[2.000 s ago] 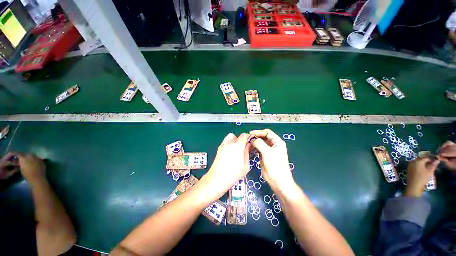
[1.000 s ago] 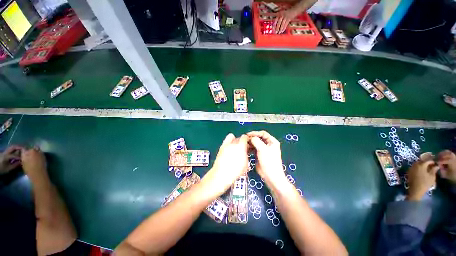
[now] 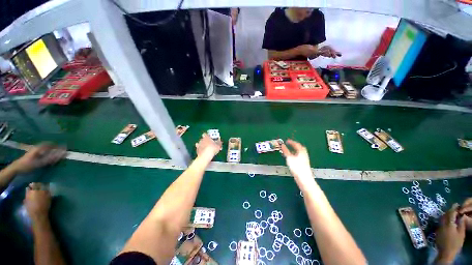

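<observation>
My left hand (image 3: 208,147) is over the belt, its fingers on the lower part of a circuit board (image 3: 213,134); whether it grips the board cannot be told. My right hand (image 3: 296,157) is over the belt with thumb and fingers apart, beside the right end of a board (image 3: 268,146) lying crosswise. An upright-lying board (image 3: 234,150) is between the hands. On the bench, a board (image 3: 247,252) lies at the bottom among many loose white rings (image 3: 273,220). More overlapping boards (image 3: 203,217) lie near my left forearm, partly hidden by it.
A pale rail (image 3: 352,174) divides bench and belt. A slanting post (image 3: 142,83) stands left of my left hand. More boards (image 3: 334,141) lie on the belt. A red tray (image 3: 295,93) and a person (image 3: 295,33) are opposite. Other workers' hands (image 3: 450,235) are at both sides.
Both hands have parted and moved from the bench over the rail to the belt. A crosswise board now lies by my right hand. The view has tilted up, showing the person opposite.
</observation>
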